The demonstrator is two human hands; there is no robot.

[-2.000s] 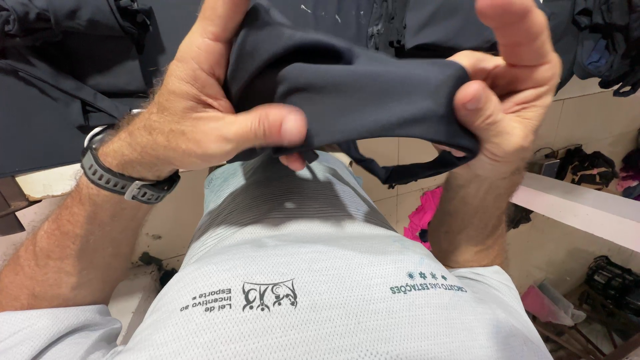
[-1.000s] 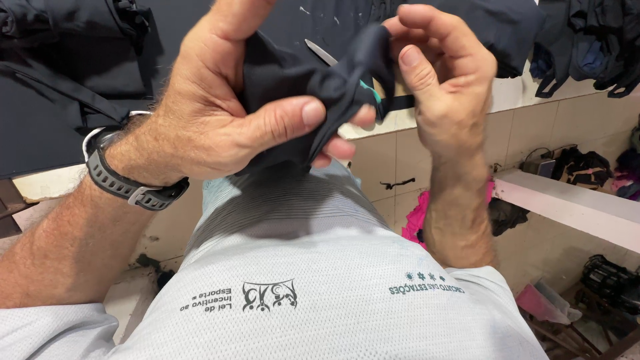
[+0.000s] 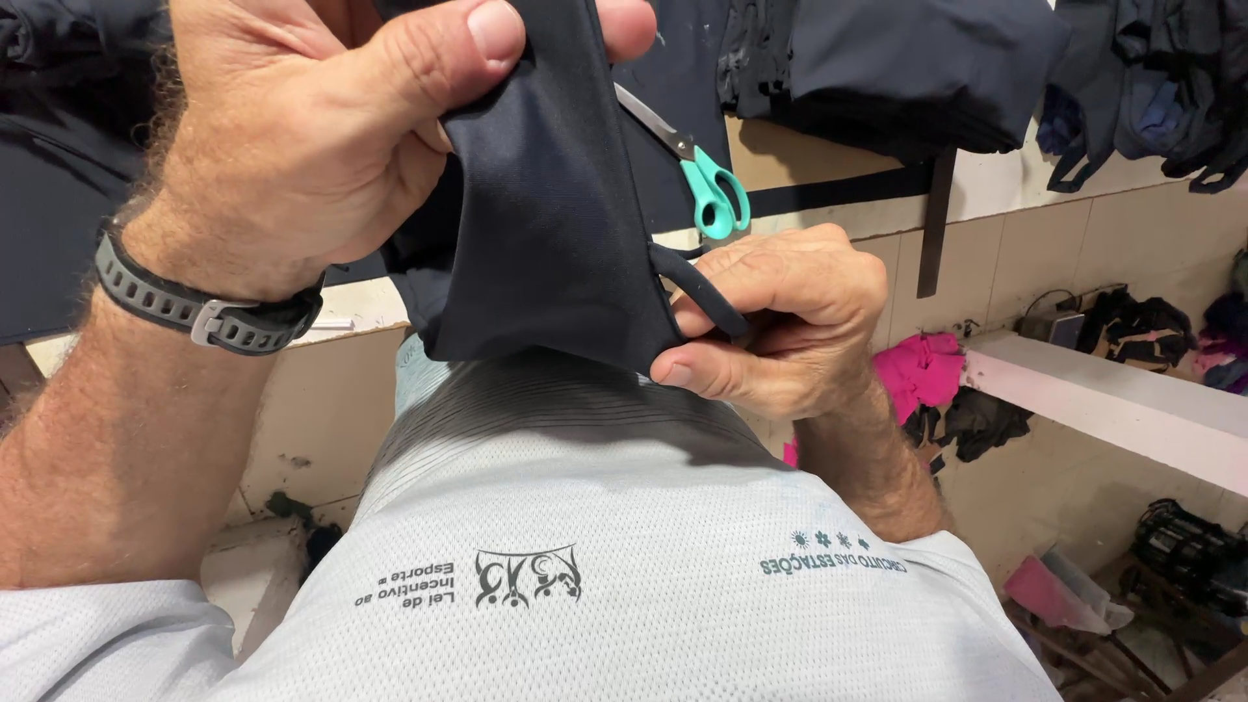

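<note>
A dark navy fabric garment [image 3: 556,205] hangs stretched between my hands in front of my chest. My left hand [image 3: 312,127] grips its upper part, thumb on top, with some fingers hidden behind the cloth. Lower and to the right, my right hand [image 3: 790,322] pinches the garment's bottom corner, where a narrow fabric strap or loop curves over the fingers. Scissors with turquoise handles [image 3: 717,195] lie just beyond the cloth, their blade tips hidden by it.
Folded dark fabric [image 3: 907,68] is stacked on the work surface behind, with dark strapped garments [image 3: 1141,97] at its right. A dark strip [image 3: 936,224] hangs over the edge. Bright pink cloth [image 3: 919,373] lies lower right, beside a pale beam [image 3: 1102,409].
The garment, bunched a second ago, now hangs spread out. My right hand has moved down and holds its lower corner. The turquoise scissor handles have come into fuller view.
</note>
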